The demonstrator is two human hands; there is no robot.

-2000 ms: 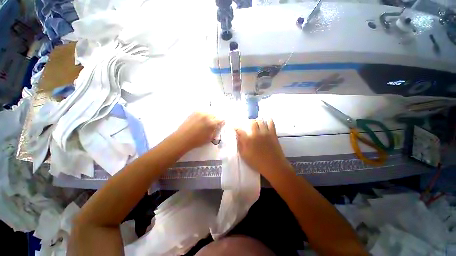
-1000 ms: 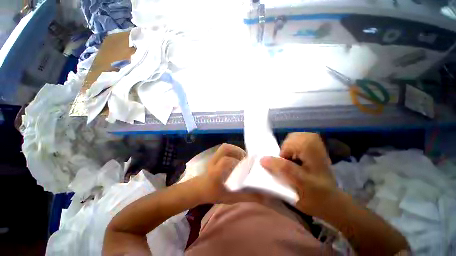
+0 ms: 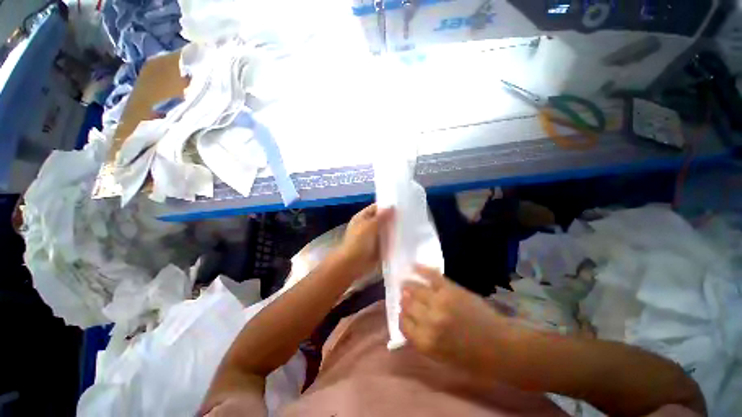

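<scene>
A white folded cloth strip (image 3: 399,244) hangs from the table edge toward my lap; its upper end runs into the glare under the sewing machine head (image 3: 480,18). My left hand (image 3: 368,232) holds the strip's left edge just below the table edge. My right hand (image 3: 435,313) holds the strip lower down, near its bottom end, with bent fingers. The needle area is washed out by bright light, so I cannot tell how the strip lies there.
White cut strips (image 3: 232,106) lie fanned out at left on tan cardboard (image 3: 154,89). A pale blue strip (image 3: 272,163) hangs over the table edge. Scissors (image 3: 569,122) with green and orange handles lie at right. White cloth heaps (image 3: 651,277) sit below the table on both sides.
Both hands came down from the needle area with the strip. Since then my left hand has moved up along it and my right hand lower. The strip is now narrower and straighter. The view has shifted.
</scene>
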